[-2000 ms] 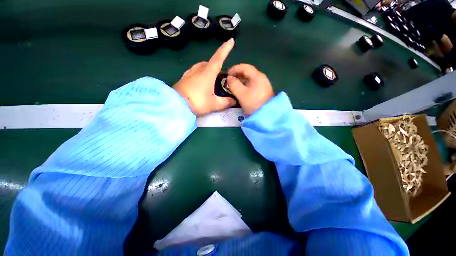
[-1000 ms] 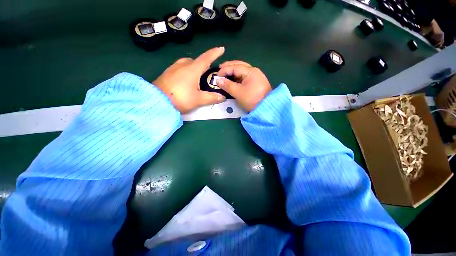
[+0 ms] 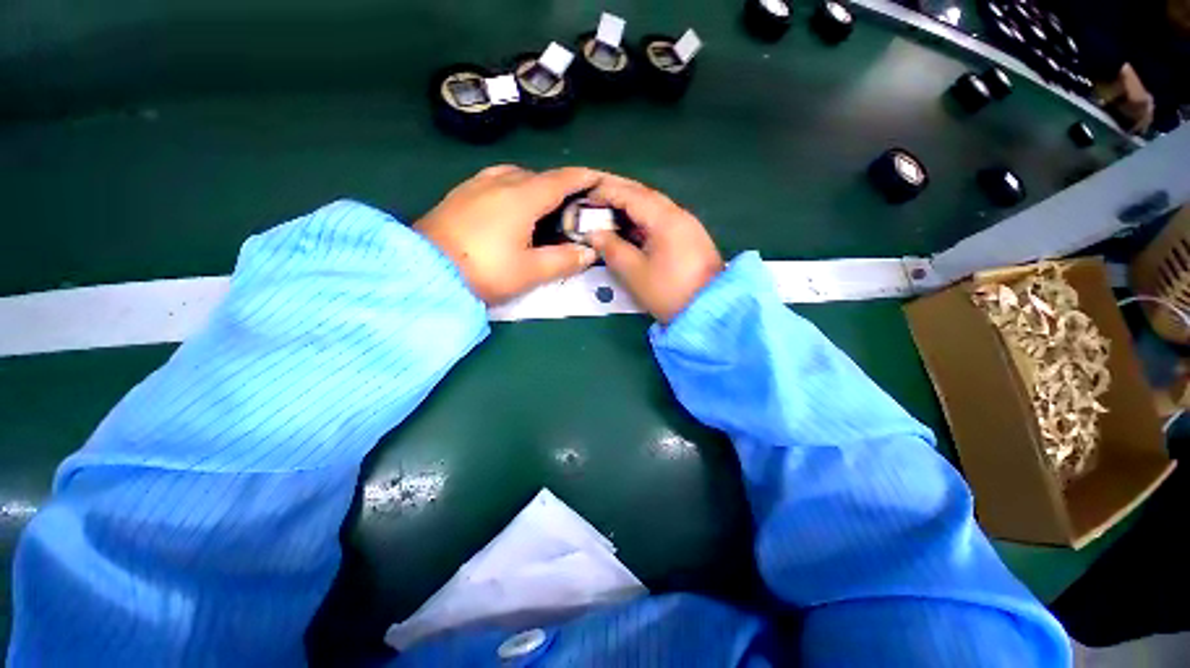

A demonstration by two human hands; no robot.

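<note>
A round black unit point(image 3: 570, 225) with a small white tab point(image 3: 595, 218) over its centre is between my hands, just beyond the white rail point(image 3: 816, 278). My left hand point(image 3: 503, 232) curls around its left side, thumb along the near edge. My right hand point(image 3: 663, 245) is at its right side, with the thumb at the tab and the fingers over the far edge. Part of the unit is hidden by my fingers. Several black units point(image 3: 472, 102) stand in a row beyond my hands, with white tabs sticking out or up and cream rings around their centres.
More black units point(image 3: 898, 174) lie on the green belt point(image 3: 261, 144) at the right. An open cardboard box point(image 3: 972, 405) of curled cream pieces stands at the right by a grey bar point(image 3: 1044, 209). A white sheet point(image 3: 522, 574) lies at my front. Another person's hand point(image 3: 1133, 98) is at upper right.
My right fingers have moved over the far side of the unit, close to my left hand, whose forefinger no longer points out. The white tab now shows over the centre.
</note>
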